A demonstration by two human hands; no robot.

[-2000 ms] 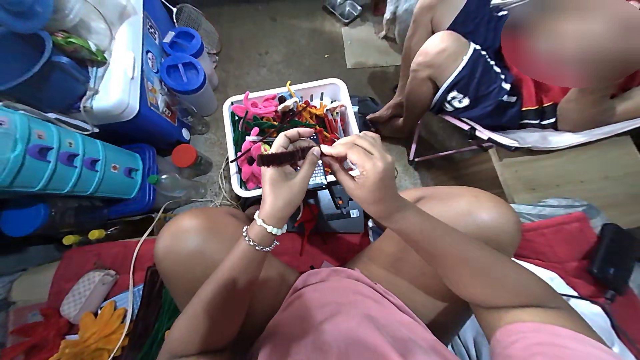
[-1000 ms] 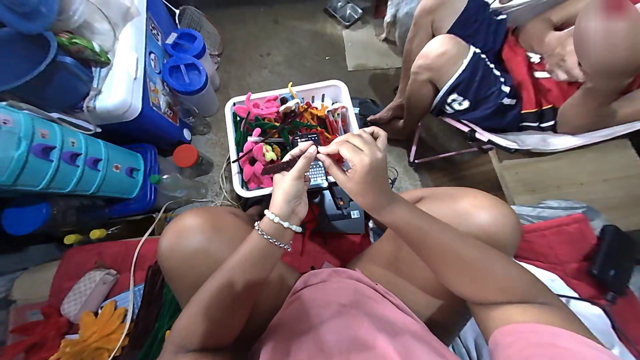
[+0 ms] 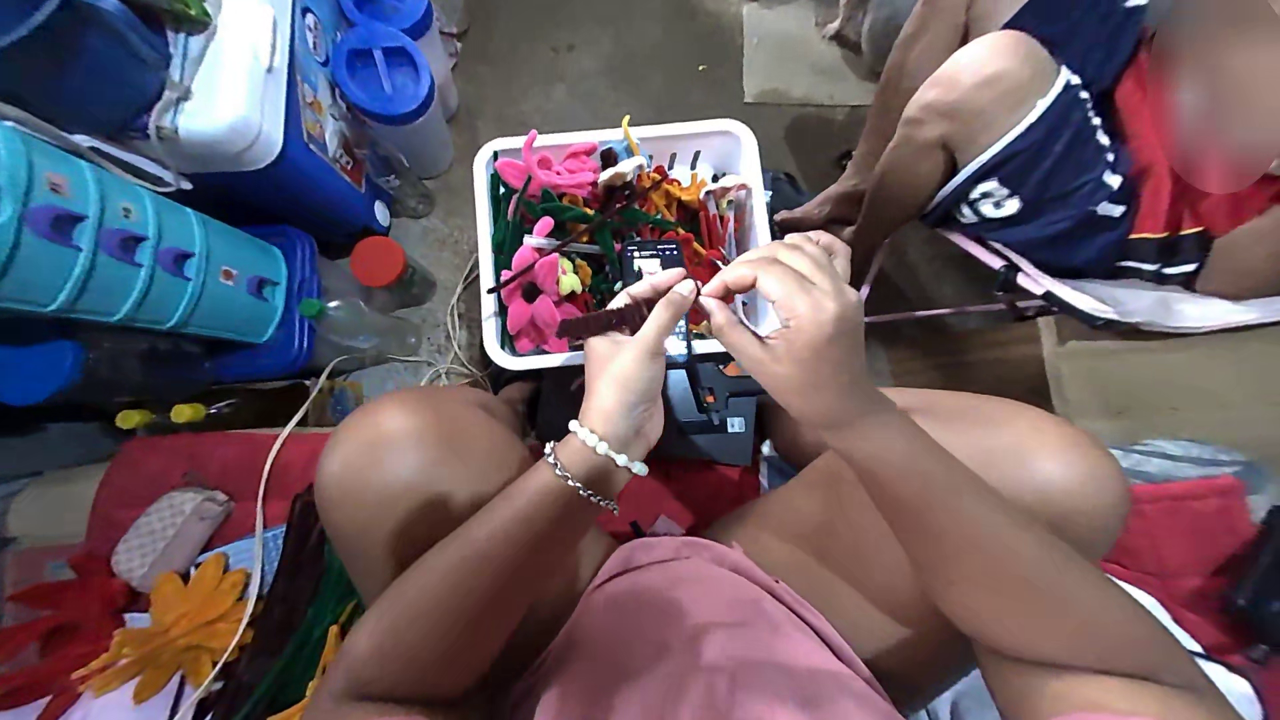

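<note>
A dark brown fuzzy strip, which looks like coiled pipe cleaner (image 3: 605,321), is held by my left hand (image 3: 635,340) between thumb and fingers, its wide end sticking out to the left. My right hand (image 3: 790,315) pinches its thin end at my left fingertips. Below both hands is a white plastic basket (image 3: 490,240) of pipe-cleaner pieces, with a pink fuzzy flower (image 3: 535,290) at its near left. A phone (image 3: 650,258) with a lit screen lies in the basket, partly hidden by my left hand. A black glue gun (image 3: 712,385) rests just below the basket.
Another person's bare leg (image 3: 960,100) is at the upper right, beside a chair frame (image 3: 1010,285). Left are teal drawers (image 3: 140,240), a blue cooler (image 3: 300,120), lidded containers (image 3: 385,80) and bottles (image 3: 385,265). A cable (image 3: 262,490) runs past an orange fuzzy flower (image 3: 185,625).
The brown strip, held higher and more level two seconds ago, dipped lower and now points left again. My right hand's fingers have stayed at its end. The other person's upper body has shifted.
</note>
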